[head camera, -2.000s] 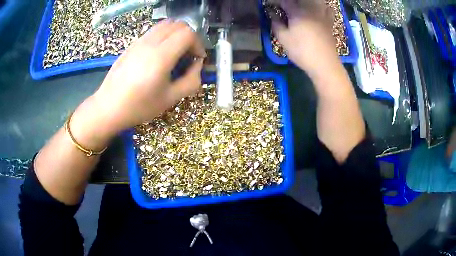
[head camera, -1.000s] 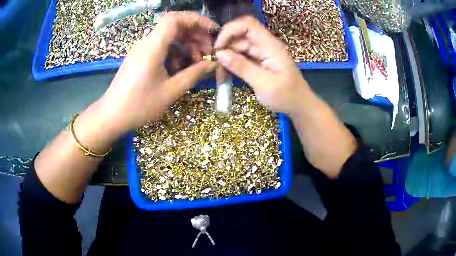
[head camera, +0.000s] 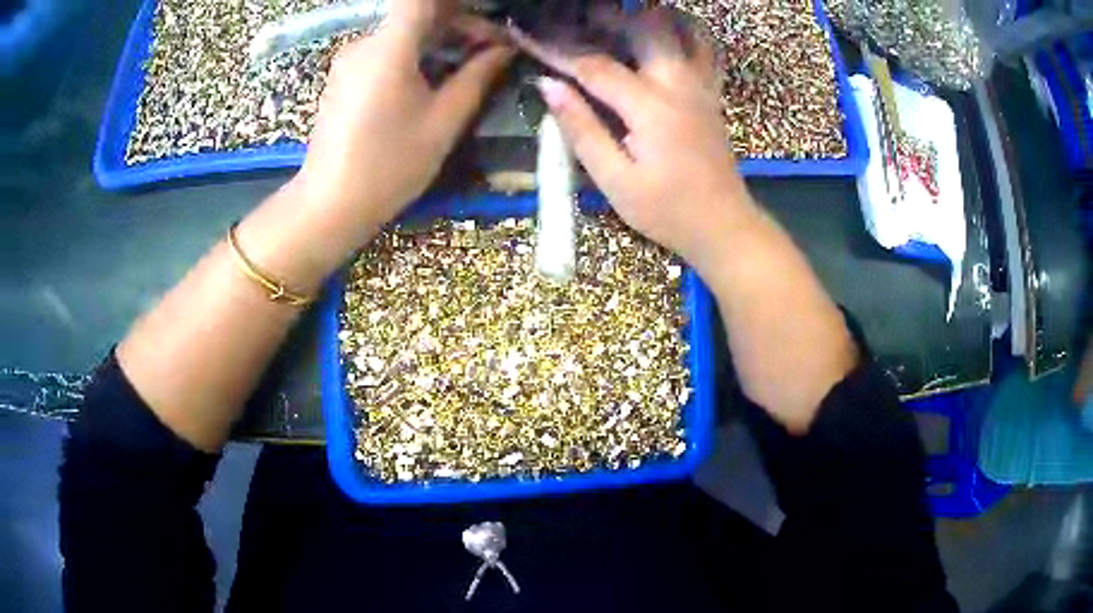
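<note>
My left hand (head camera: 390, 120) and my right hand (head camera: 659, 138) meet at the top centre, over the dark bench fixture, which they mostly hide. Their fingertips are close together and blurred; whether either pinches a small part cannot be made out. The whitish front handle (head camera: 556, 204) points down between the hands, over the near blue tray (head camera: 527, 490). That tray holds a heap of small gold-coloured metal pieces (head camera: 515, 359). A small tan strip (head camera: 513, 181) lies behind it.
The far left tray (head camera: 204, 171) holds pale metal components, with a pale lever (head camera: 314, 29) angled over it. The far right tray (head camera: 856, 120) holds reddish components. Further right are a clear bag (head camera: 917, 42), a white sheet (head camera: 911, 204) with red items, and long strips (head camera: 1016, 240).
My right hand came from the far right tray to meet my left hand. Since then both hands have moved a little further up, towards the fixture. The whole view has shifted slightly.
</note>
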